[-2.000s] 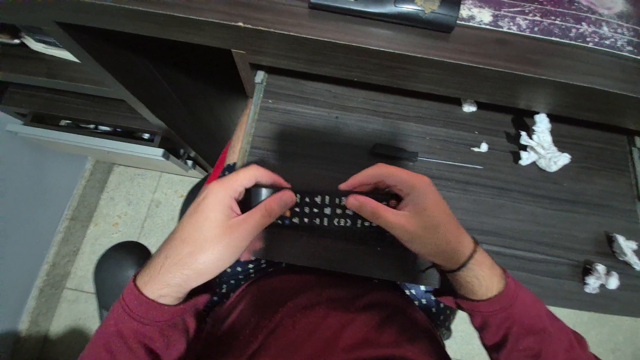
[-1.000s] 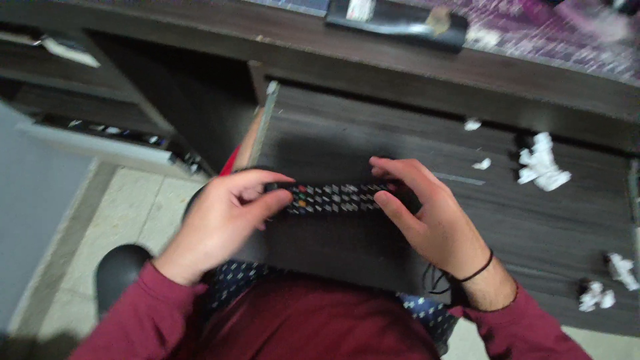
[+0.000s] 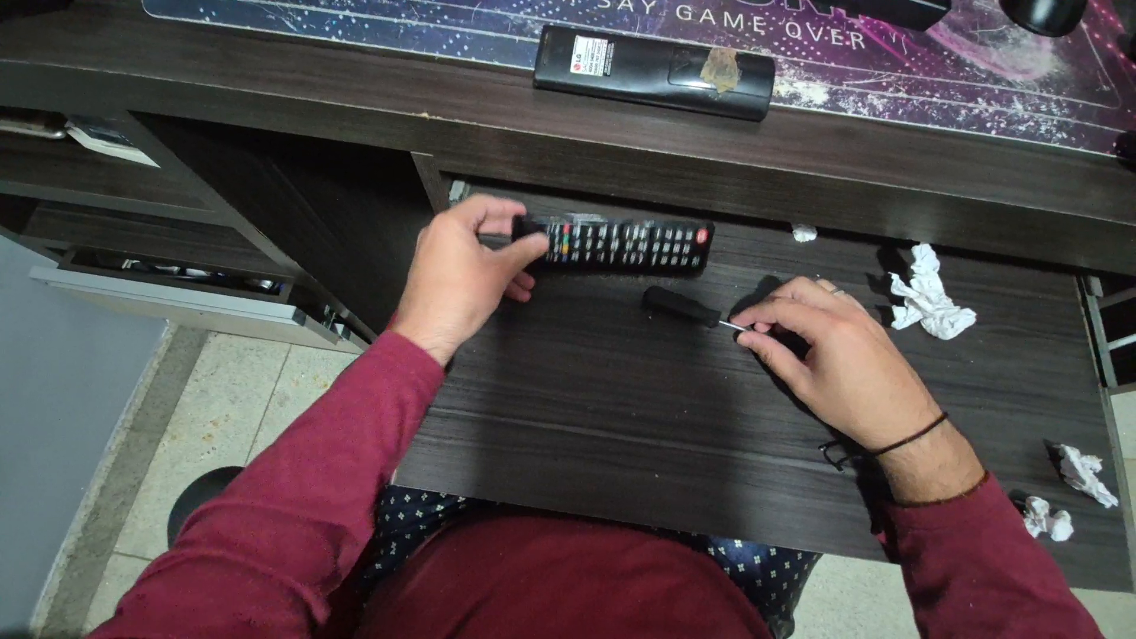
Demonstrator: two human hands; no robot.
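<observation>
My left hand [image 3: 470, 266] grips one end of a black remote control's button face [image 3: 630, 244], over the back of the dark wood-grain pull-out surface [image 3: 568, 417]. The buttons face up, with a red one near the far right end. To the right and nearer me, my right hand [image 3: 812, 342] pinches the thin metal shaft of a screwdriver [image 3: 682, 306] between thumb and fingers. The screwdriver's black handle points left, below the remote; its tip is hidden by my hand.
A black remote [image 3: 652, 73] lies back up on the desk edge, partly on a printed mat [image 3: 887, 80]. Crumpled white paper [image 3: 932, 293] lies at the right, with smaller wads [image 3: 1084, 475] near the right edge. An open drawer [image 3: 177, 306] stands at the lower left.
The button-faced remote, earlier between both hands near my body, has moved away from me in my left hand. My right hand has let go of it and taken hold of the screwdriver.
</observation>
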